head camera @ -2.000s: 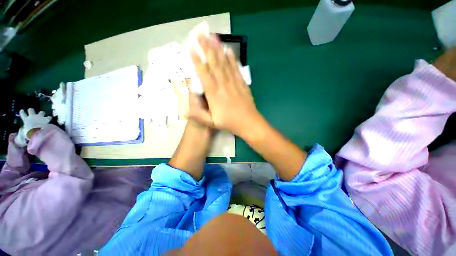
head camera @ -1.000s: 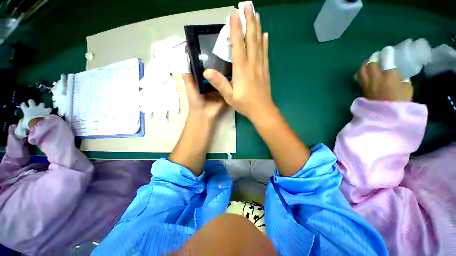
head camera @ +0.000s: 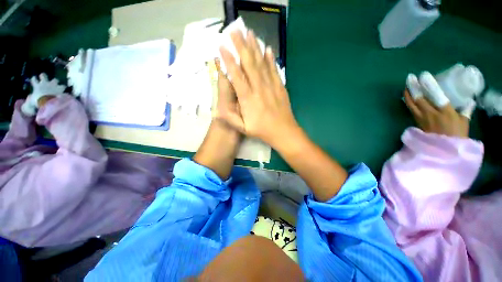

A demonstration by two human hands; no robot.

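Note:
A black display unit (head camera: 257, 25) with a grey screen stands beyond my hands, its upper part showing. My left hand (head camera: 227, 102) is at its lower left edge, mostly behind my right hand, and holds the unit from below. My right hand (head camera: 258, 91) lies flat over the unit's lower part with fingers extended. A white wiping cloth (head camera: 235, 39) shows under and around its fingertips, pressed against the unit. The unit's lower part is hidden.
A white cloth pile (head camera: 192, 69) lies left of my hands on beige cardboard (head camera: 148, 19). A record sheet (head camera: 129, 82) on a blue-edged clipboard is further left. A white bottle (head camera: 406, 25) stands at upper right. People in pink sleeves sit either side; the right one's hand (head camera: 440, 113) touches a translucent bottle.
My right hand has moved down and left across the unit with the cloth, covering its lower part. The view has shifted, and the clipboard and white bottle appear further right.

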